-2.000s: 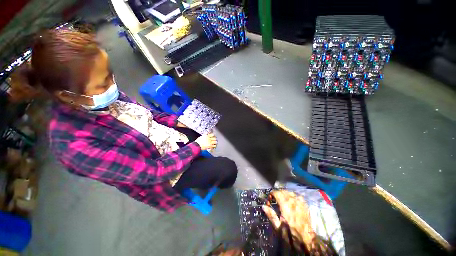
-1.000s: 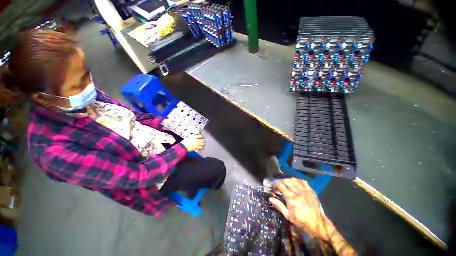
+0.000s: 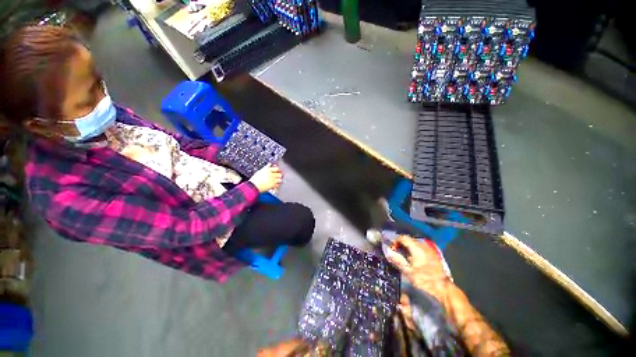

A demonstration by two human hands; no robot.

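Note:
A dark circuit board panel point(image 3: 349, 296) with rows of pale dots lies tilted over my lap at the bottom centre. My right hand point(image 3: 418, 259) is beside its upper right corner, fingers curled, with a small dark thing at the fingertips that is too blurred to name. Its grip is unclear. My left hand point(image 3: 282, 348) shows only as a blurred strip at the bottom edge by the panel's lower left side; its grip is hidden. A pale cloth point(image 3: 441, 252) with a red mark shows behind my right hand.
On the bench point(image 3: 558, 188), a black slotted board rack point(image 3: 457, 164) holds upright stacked boards point(image 3: 468, 59) at its far end. A masked coworker point(image 3: 132, 195) sits left, holding another panel point(image 3: 251, 148). A blue stool point(image 3: 192, 108) stands beyond; a green post point(image 3: 351, 21) rises behind.
My right hand has moved off the panel's face to beside its upper right corner, and more of the panel shows. The bench and rack appear higher in the view.

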